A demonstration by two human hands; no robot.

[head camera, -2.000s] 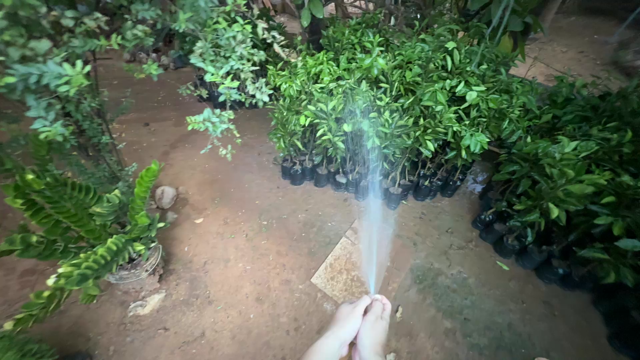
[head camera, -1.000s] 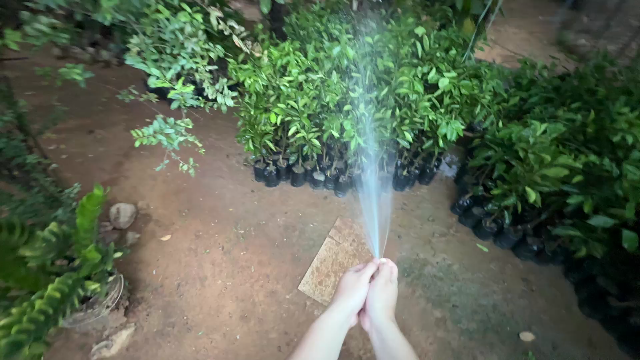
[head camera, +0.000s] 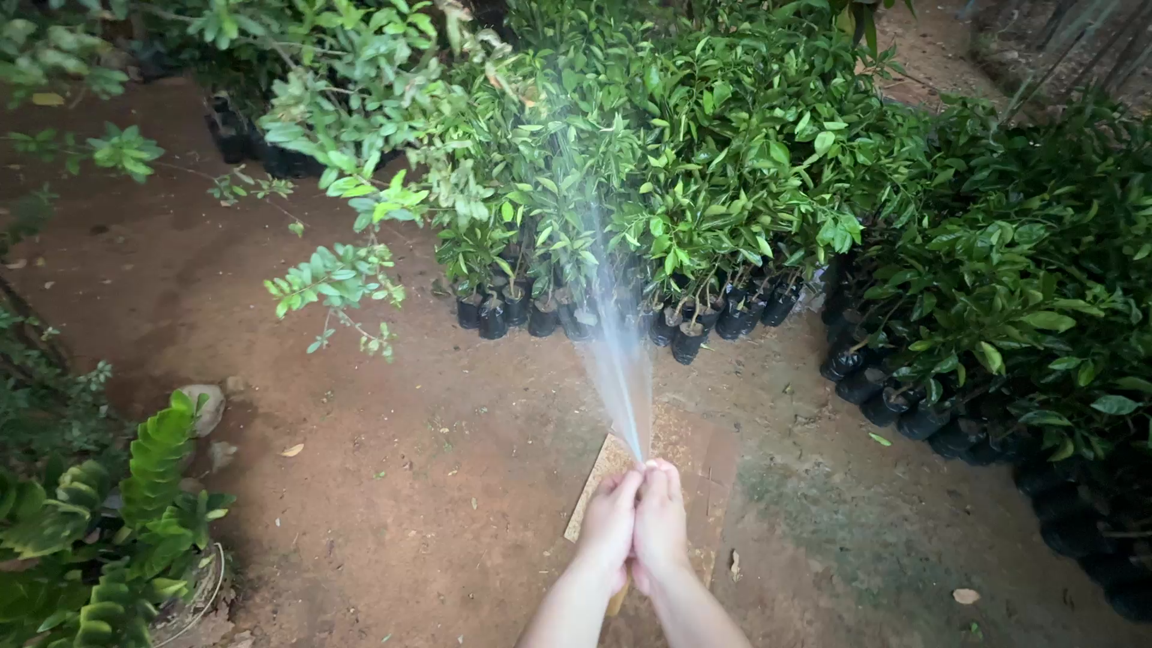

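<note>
My left hand (head camera: 608, 526) and my right hand (head camera: 660, 520) are pressed together at the lower middle, closed around a hose end that they mostly hide. A bit of yellowish hose (head camera: 617, 600) shows below them, between the wrists. From the fingertips a fanned jet of water (head camera: 621, 369) sprays forward and slightly left. It reaches the leafy potted saplings (head camera: 693, 171), which stand close together in black nursery bags (head camera: 689, 342).
More bagged saplings (head camera: 1017, 315) line the right side. A flat speckled board (head camera: 589, 486) lies on the dirt ground under my hands. At the lower left stand a potted plant (head camera: 153, 468) and a stone (head camera: 205, 408). A thin leafy branch (head camera: 337, 279) hangs at the left.
The spray has swung from nearly straight ahead toward the left part of the sapling block. My hands stay together around the hose end.
</note>
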